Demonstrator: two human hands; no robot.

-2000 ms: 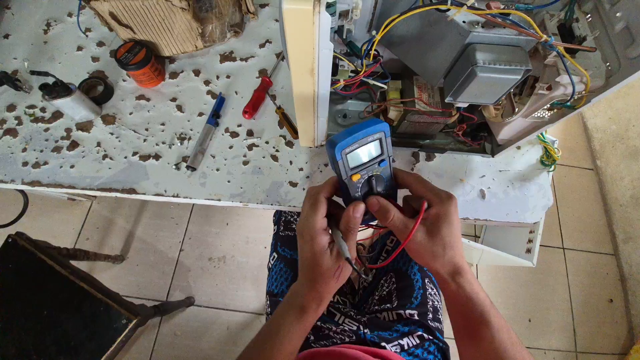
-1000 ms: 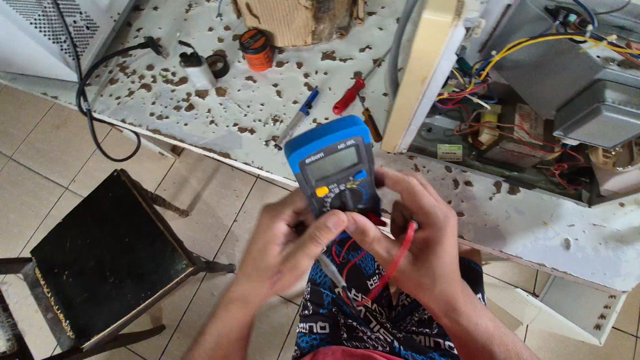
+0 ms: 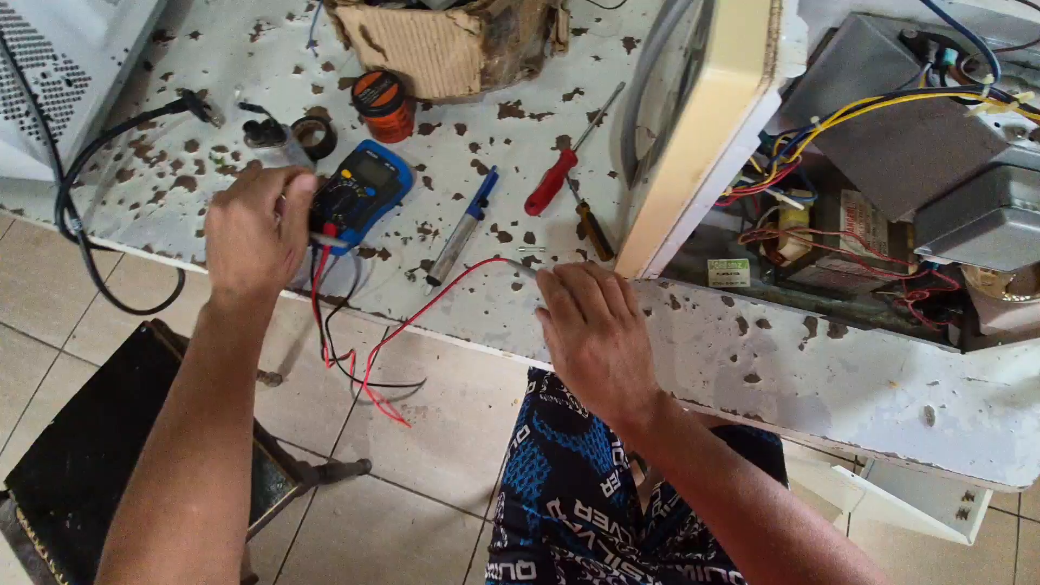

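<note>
A blue digital multimeter [image 3: 361, 195] lies on the worn white tabletop, its test leads hanging over the front edge. Beside it is my left hand [image 3: 258, 223], its fingers closed around a grey test probe [image 3: 327, 240] whose end sticks out to the right. My right hand [image 3: 593, 333] holds the other grey probe [image 3: 522, 268], which has a red lead [image 3: 414, 317], low over the table's front edge. A small glass-like fuse or tube [image 3: 532, 249] lies just beyond that hand. Between the hands are a blue-capped tool or pen [image 3: 465, 227] and, farther right, a red-handled screwdriver [image 3: 552, 183].
An opened microwave oven [image 3: 861, 187] with exposed wires stands at right. A yellow-handled screwdriver [image 3: 595, 231] lies by its door. Behind are a cardboard box [image 3: 422, 53], an orange tub [image 3: 383, 110], black tape [image 3: 314, 136] and a capacitor [image 3: 280, 145]. A black stool [image 3: 89, 431] stands below left.
The multimeter, held in both hands before, now rests on the table at left. My hands have moved apart, each with a probe. The view has shifted left.
</note>
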